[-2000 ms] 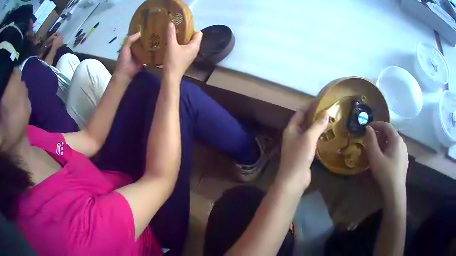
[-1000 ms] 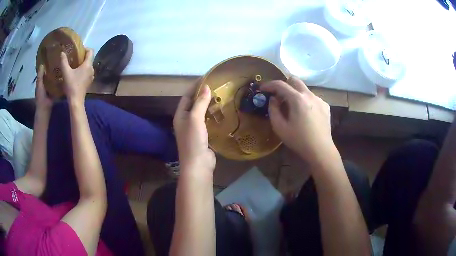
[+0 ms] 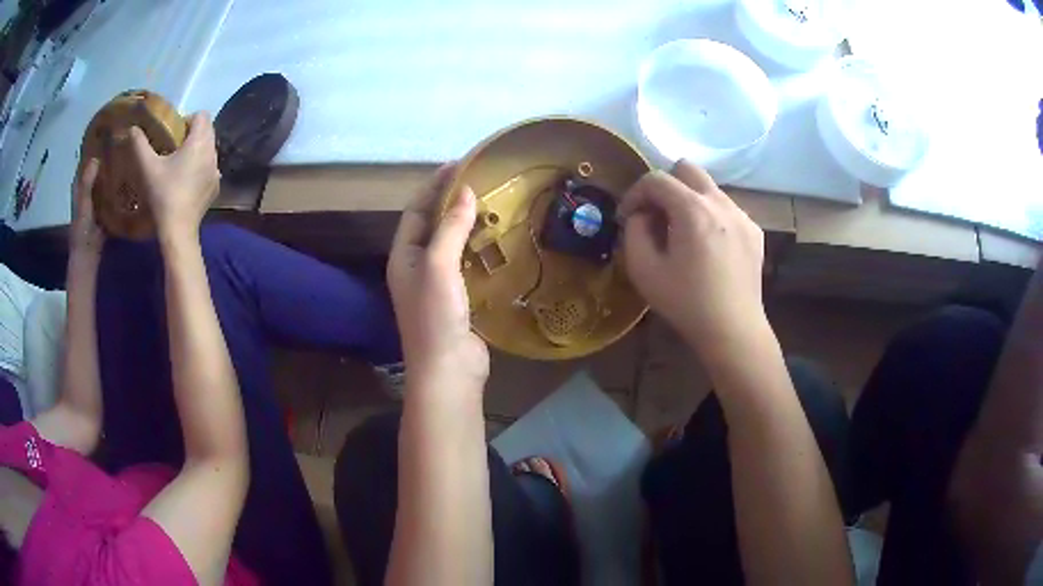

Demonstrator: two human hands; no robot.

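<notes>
A round gold-tan base housing [image 3: 560,326] is held tilted, its open inside facing me, in front of the bench edge. My left hand [image 3: 435,275] grips its left rim with the thumb inside. A small black cooling fan [image 3: 581,221] with a blue and white hub label sits inside, right of the middle. A thin dark wire runs down from it to a dotted vent area. My right hand [image 3: 692,246] is at the right rim beside the fan, its fingers bent together; whether they pinch the fan, a wire or nothing is hidden.
White round housings [image 3: 703,109] stand on the white-topped bench [image 3: 458,69] at the back right. A dark round housing [image 3: 257,120] lies at the bench edge on the left. A person in a pink shirt holds a wood-grain housing [image 3: 114,172] at the left. Another person's arm shows far right.
The view has turned right, bringing the housing to the middle. Since one second ago my right fingers have moved off the fan's top to its right side, uncovering more of the fan.
</notes>
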